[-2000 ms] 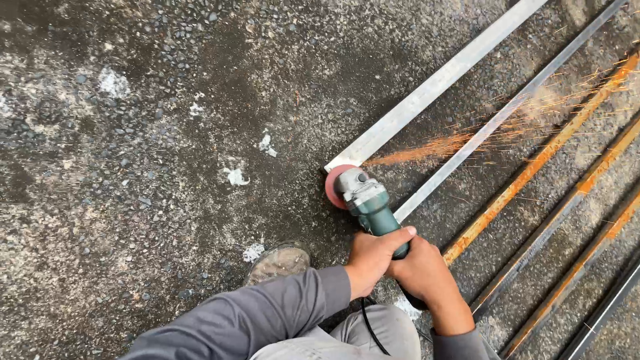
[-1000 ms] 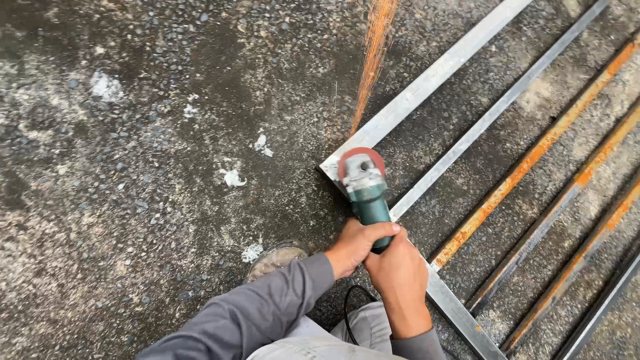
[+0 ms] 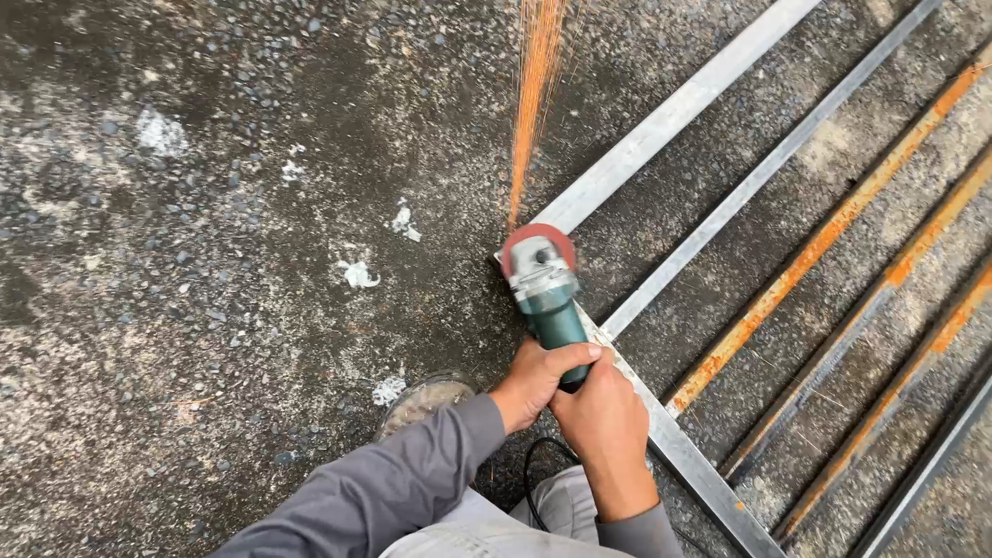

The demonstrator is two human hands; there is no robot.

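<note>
My left hand [image 3: 536,380] and my right hand [image 3: 603,411] are wrapped together around the rear of a green angle grinder [image 3: 559,329]. Its red disc [image 3: 564,239] lies over the corner of a metal frame, where a wide silver metal bar [image 3: 666,132] meets the frame's lower side bar [image 3: 686,453]. Orange sparks [image 3: 535,101] stream from the disc toward the top of the view. The grinder's head partly hides the corner.
A narrower grey bar [image 3: 759,178], rusty metal bars [image 3: 821,240] and a dark bar [image 3: 930,465] run diagonally at right. A black cord [image 3: 527,473] loops by my legs. My shoe [image 3: 426,399] stands on the rough concrete ground [image 3: 232,310], left of my hands.
The grinder and both hands have moved from the inner side of the corner onto it. Sparks that flew right two seconds ago now fly toward the top. Both hands keep their hold.
</note>
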